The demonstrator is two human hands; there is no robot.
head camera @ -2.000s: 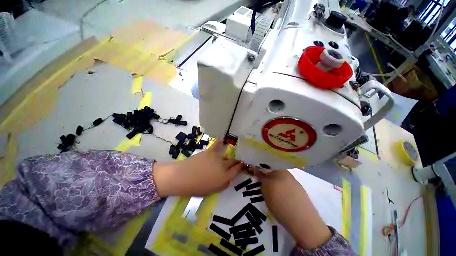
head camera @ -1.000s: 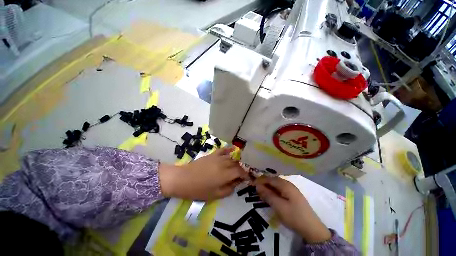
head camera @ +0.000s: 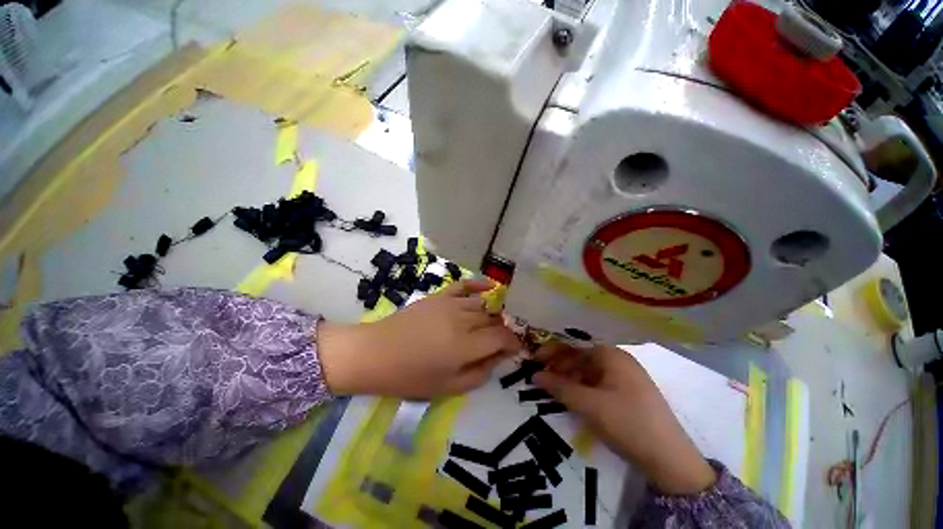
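My left hand (head camera: 429, 346), with a yellow wrap on a fingertip, lies at the needle area of the white sewing machine (head camera: 579, 134). My right hand (head camera: 605, 387) is beside it, thumb and fingertips together just below the needle. The fingertips and needle area are partly hidden, so I cannot tell whether either hand holds a piece. Loose flat black strips (head camera: 519, 486) lie on the white sheet (head camera: 677, 387) below the hands. Sewn black pieces (head camera: 398, 277), chained by thread, lie left of the needle area, with a larger dark cluster (head camera: 284, 222) further left.
A red dish (head camera: 770, 67) sits on the machine head. The table (head camera: 134, 186) carries yellow and tan tape at left. A tape roll (head camera: 886, 304), a thin-shafted tool (head camera: 853, 475) and a reddish cord (head camera: 877, 442) lie at the right.
The view has come closer to the machine head, which appears larger. The right hand's fingers have shifted at the needle area. The left hand stays beside the needle.
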